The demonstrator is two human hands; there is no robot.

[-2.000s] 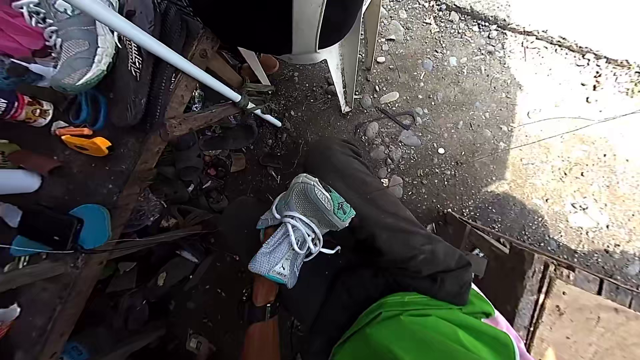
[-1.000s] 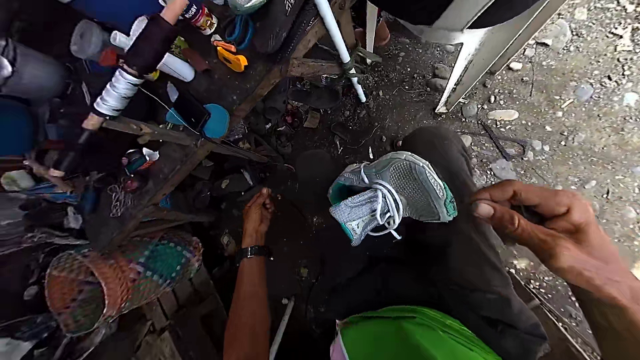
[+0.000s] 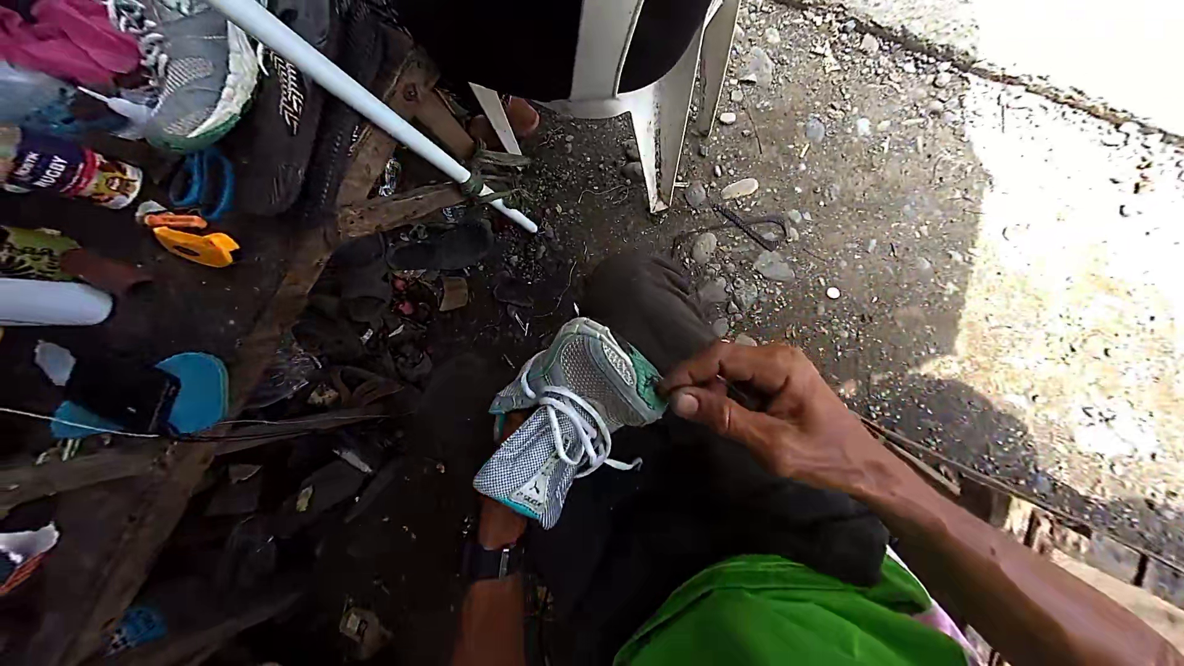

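Observation:
A grey mesh sneaker (image 3: 583, 370) with teal trim and white laces lies over the dark trousers, its laces and tongue facing up. My left hand (image 3: 504, 462) is mostly hidden behind and inside the shoe; only the wrist with a dark watch and a bit of skin show, so its grip cannot be made out. At the teal toe edge, thumb and forefinger of my right hand (image 3: 731, 398) are pinched together; whether a fine thread or tool is between them is too small to tell.
To the left, a wooden bench (image 3: 296, 287) bears another sneaker (image 3: 199, 79), a can (image 3: 74, 174), a yellow-orange cutter (image 3: 196, 245) and blue sandal pieces (image 3: 196, 388). A white pole (image 3: 370, 106) slants across its edge. A white plastic chair (image 3: 647, 111) stands ahead on stony ground.
My left hand was in view beside the shoe one second ago and is now behind it. My right hand, absent two seconds ago, is now at the toe.

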